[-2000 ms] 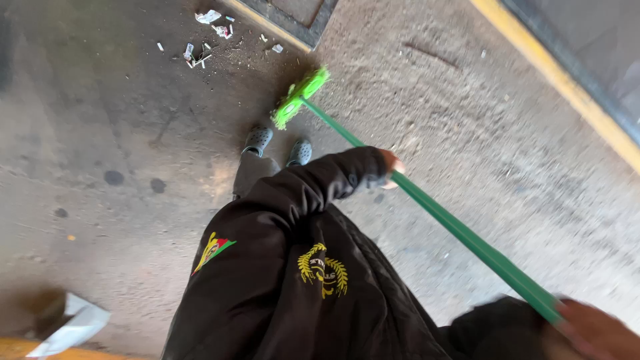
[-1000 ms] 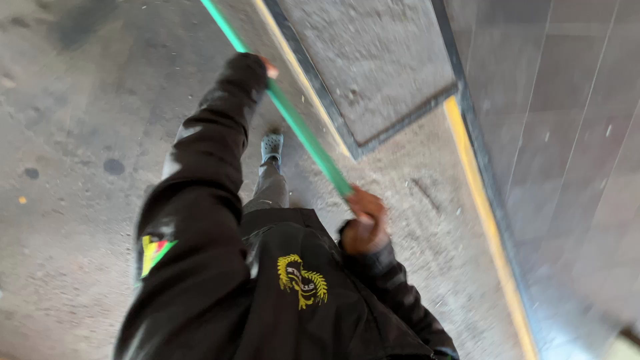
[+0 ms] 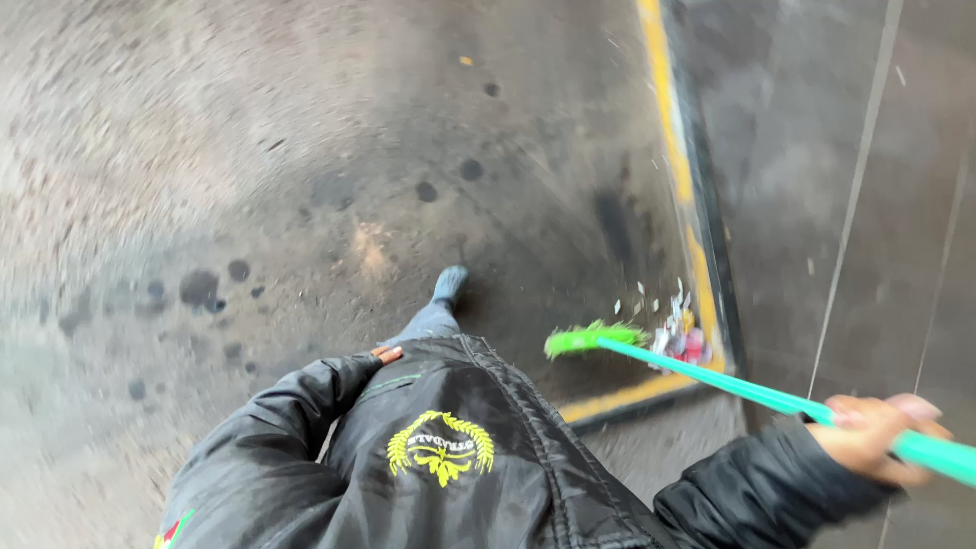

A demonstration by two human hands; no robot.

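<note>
My right hand is closed around the turquoise-green handle of a broom at the lower right. The handle slants up and left to a bright green bristled head, which rests on the dark floor just left of a small heap of litter. Paper scraps and some red and white pieces make up the heap. My left hand lies at the front of my black jacket; only its fingers show past the cuff, and they hold nothing that I can see.
A raised edge painted yellow with a dark border runs down the right and turns a corner beside the litter. Beyond it lies dark tiled flooring. One shoe stands on the stained concrete.
My left hand, near the broom handle a second ago, is now off it at my jacket. The broom head has come back into view, beside litter at a yellow-edged corner. The view has swung widely.
</note>
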